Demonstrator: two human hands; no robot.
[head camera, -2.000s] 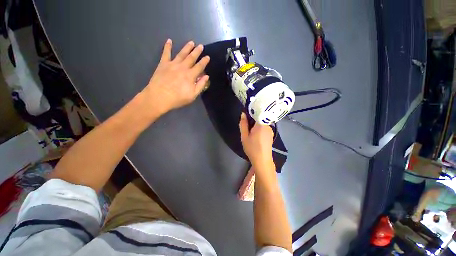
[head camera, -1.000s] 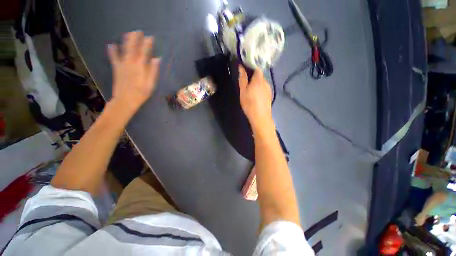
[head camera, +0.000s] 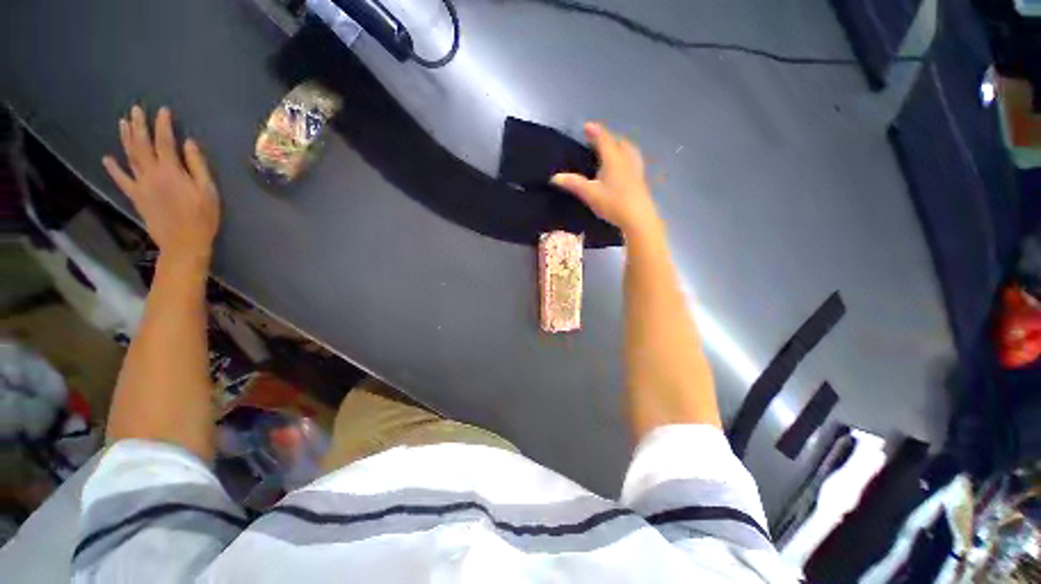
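Note:
A long curved black cloth panel (head camera: 440, 183) lies on the grey table. A squarish black cloth piece (head camera: 534, 153) lies against its upper side. My right hand (head camera: 616, 183) is at that piece's right end, thumb and forefinger apart; whether it grips the cloth is unclear. My left hand (head camera: 171, 194) lies spread and empty near the table's left edge. A mottled wrapped weight (head camera: 297, 131) is at the panel's left side. A pinkish-beige block weight (head camera: 561, 282) touches its lower right end. A white and dark tool (head camera: 363, 21), probably the cutter, is cut off at the top.
The grey table (head camera: 422, 331) has a thin black cord (head camera: 685, 43) across its far side. A curved black strip (head camera: 788, 365) and a short black rectangle (head camera: 808, 420) lie at right. Folded white and dark pieces (head camera: 839, 491) are at bottom right. Dark lays (head camera: 953, 171) line the right side.
The view has shifted. My right hand has let go of the cutter and moved to the cloth's right end. My left hand has come down flat near the table edge. The wrapped weight is farther left.

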